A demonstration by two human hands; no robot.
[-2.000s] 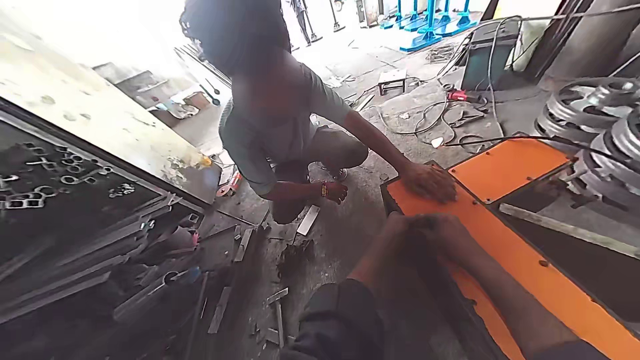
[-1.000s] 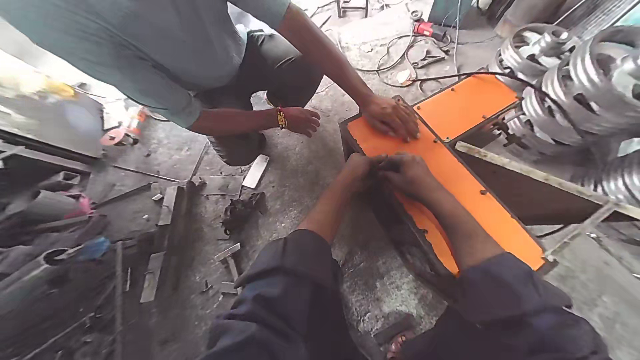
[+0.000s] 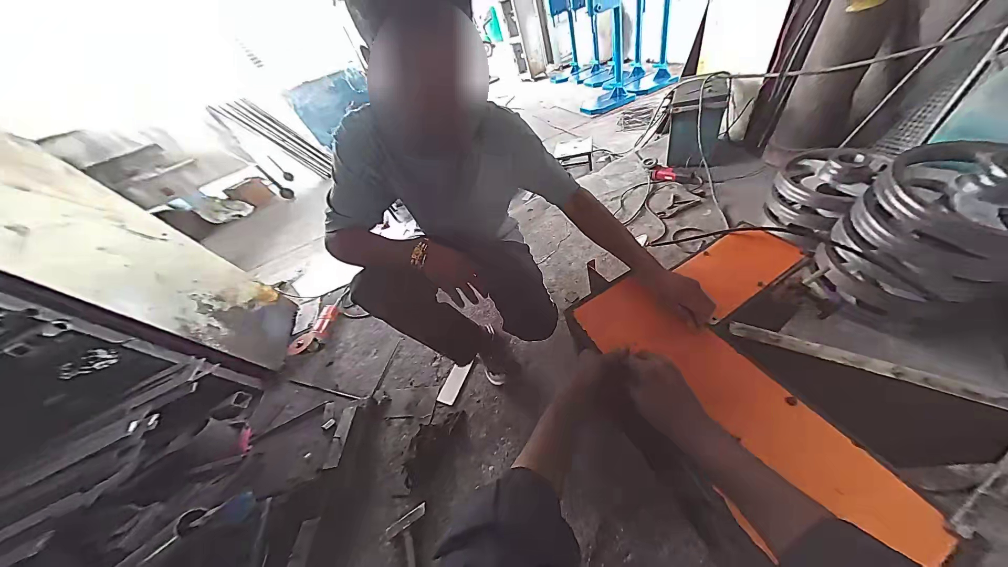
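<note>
My left hand (image 3: 600,378) and my right hand (image 3: 650,382) are close together at the near left edge of a long orange panel (image 3: 780,417). Their fingers are dark and blurred, so whether they hold anything small cannot be told. The panel is fixed to a dark frame, and small dark fastener heads dot its surface. A second orange panel (image 3: 744,272) adjoins it at the far end. A crouching person (image 3: 449,189) rests one hand (image 3: 681,299) on the long panel, beyond my hands; the other hand hangs by the knee.
Ribbed metal pulleys (image 3: 913,236) are stacked at the right. Metal offcuts and bars (image 3: 118,449) lie at the lower left. An angle grinder (image 3: 315,331) lies left of the person. Cables and a red tool (image 3: 669,175) are on the floor behind. Blue stands (image 3: 610,94) are farther back.
The view has tilted up since one second ago. The other person's hand on the panel has changed from spread flat to more curled. My hands stay together at the panel's edge.
</note>
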